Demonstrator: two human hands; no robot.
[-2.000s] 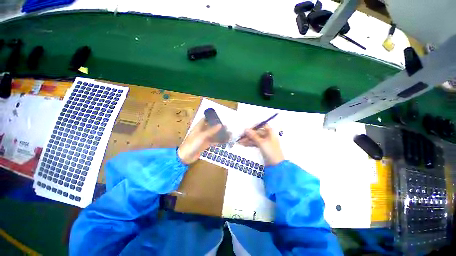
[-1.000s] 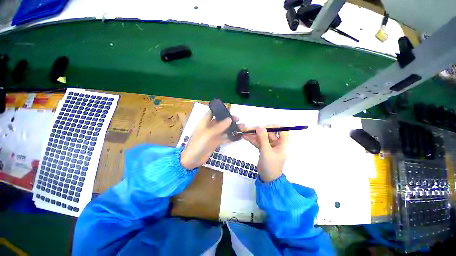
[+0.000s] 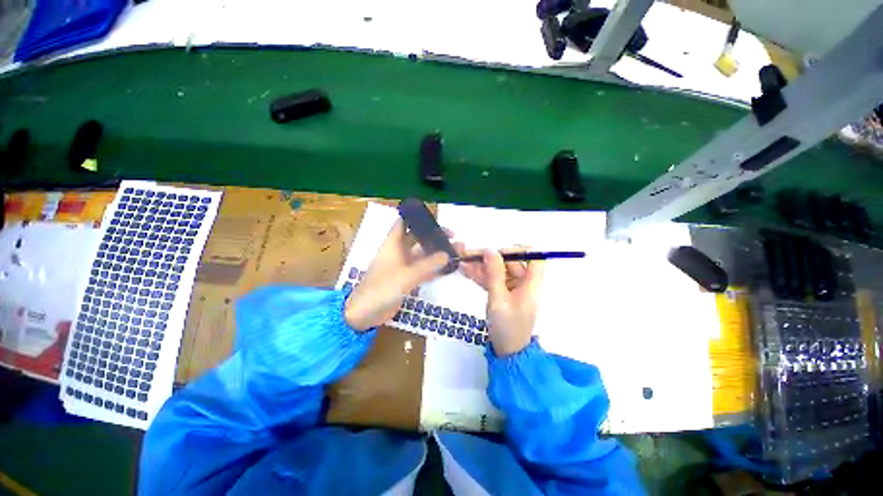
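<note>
My left hand (image 3: 385,281) holds a black device housing (image 3: 423,227), tilted, above the sticker sheet in use (image 3: 378,232). My right hand (image 3: 511,295) holds a dark pen-like tool, tweezers perhaps (image 3: 547,256), lying nearly level with its tip at the lower end of the housing. Whether a piece is on the tip is too small to tell. Rows of dark adhesive pieces (image 3: 441,319) show on the sheet below the hands. The spare sticker sheet (image 3: 140,300) with a full grid lies at left.
The green conveyor belt (image 3: 368,145) carries several black units. A grey metal upright (image 3: 697,174) stands at right. Another black housing (image 3: 699,268) lies on the white work sheet (image 3: 620,339). A clear blister tray (image 3: 818,387) is far right. Brown cardboard (image 3: 232,291) lies at left.
The tool has swung from slanting up to nearly level, its tip now at the housing. My hands have come together. The belt units have shifted left in view.
</note>
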